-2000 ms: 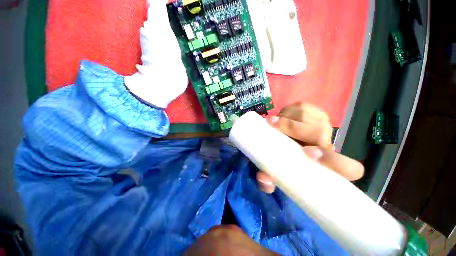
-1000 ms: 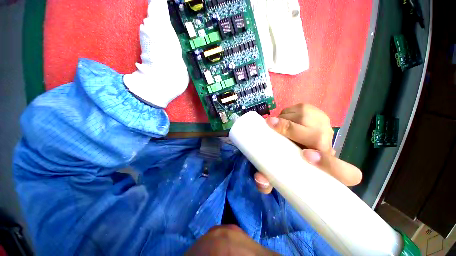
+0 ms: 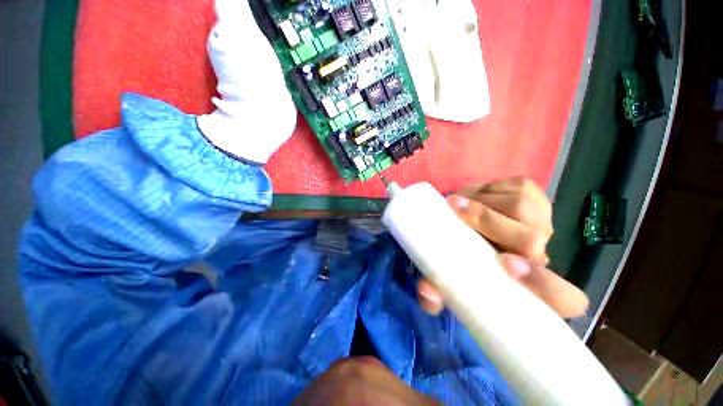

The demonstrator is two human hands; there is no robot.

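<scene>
A green circuit board point(image 3: 361, 87) with bright green terminal blocks, yellow-and-black parts and dark square blocks is tilted over the red mat, its top cut off by the frame. My left hand point(image 3: 254, 87), in a white knit glove, holds it at its left side; the fingers are hidden or out of frame. My bare right hand point(image 3: 507, 238) holds a thick milky-white glue cartridge point(image 3: 491, 301). Its thin nozzle tip point(image 3: 387, 184) points up-left, just below the board's lower end, with a small gap between them.
The red mat point(image 3: 151, 63) has dark-green edging. A crumpled white cloth or glove point(image 3: 448, 67) lies on it right of the board. Several green boards, one of them low point(image 3: 606, 218), stand on the dark-green conveyor belt point(image 3: 591, 262) at the right, behind a metal edge.
The board has moved up and turned slightly. The cartridge and my right hand have moved a little right and down, so the nozzle tip now shows clear of the board's end.
</scene>
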